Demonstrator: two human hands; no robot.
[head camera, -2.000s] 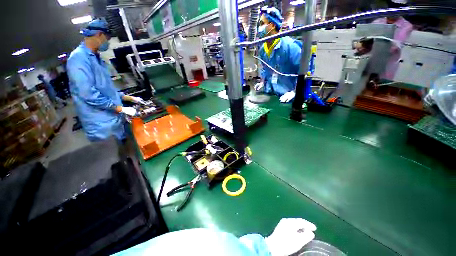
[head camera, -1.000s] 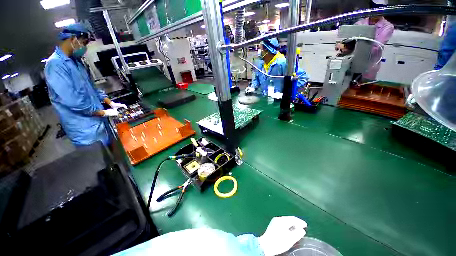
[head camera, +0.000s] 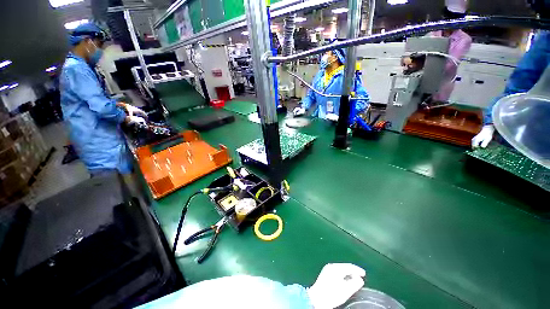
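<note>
My left hand (head camera: 338, 283), in a white glove with a dark spot, is at the bottom edge, reaching in from the lower left. It rests at or over a clear-grey round plastic disc (head camera: 374, 300), which the frame edge cuts off. The fingers look curled; whether they hold anything cannot be told. My right hand is not in view. The black divided toolbox (head camera: 246, 201) with yellow and white rolls stands further forward. A yellow tape roll (head camera: 268, 227) and dark open-handled pliers (head camera: 208, 239) lie on the green bench beside it.
A metal post (head camera: 263, 90) rises behind the toolbox. Orange-brown carrier (head camera: 181, 163) lies at the left bench edge, green boards (head camera: 277, 148) behind the post and at right (head camera: 512, 166). A clear hood (head camera: 524, 127) hangs right. Black bin (head camera: 90, 241) at left. Several coworkers surround the bench.
The view has shifted to the right overall. A coworker's blue sleeve and gloved hand have come in at the right board. My left hand has stayed by the disc.
</note>
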